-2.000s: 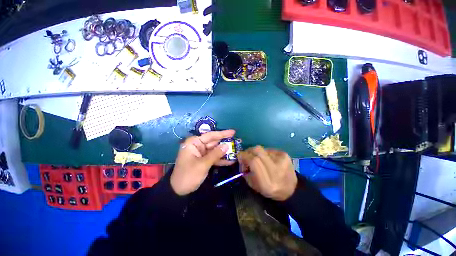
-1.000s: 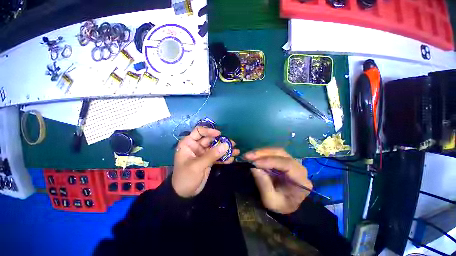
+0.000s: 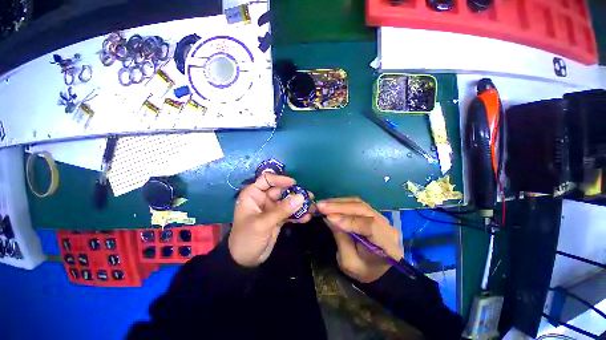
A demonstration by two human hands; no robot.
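Note:
My left hand [image 3: 256, 222] holds a round watch body [image 3: 298, 202] between thumb and fingers over the mat's near edge. The inside of the watch faces up, bluish and white. My right hand [image 3: 362, 239] holds a thin purple stick-like tool [image 3: 377, 250], its near end pointing down right and its other end at the watch's right rim. The tip is hidden by the fingers. A round dark part [image 3: 270, 166] lies on the green mat just beyond my left fingers.
A white shelf [image 3: 40, 123] holds rings, batteries and a wire reel [image 3: 221, 70]. Two small parts boxes [image 3: 405, 93] stand at the back. Tweezers [image 3: 402, 138], yellowish scraps [image 3: 435, 191] and an electric screwdriver [image 3: 487, 143] lie right. Red trays [image 3: 133, 264] stand below left.
The watch has turned in my left hand, and its yellow-silver part no longer shows. The purple tool has swung from pointing left under my right hand to lying down right across it.

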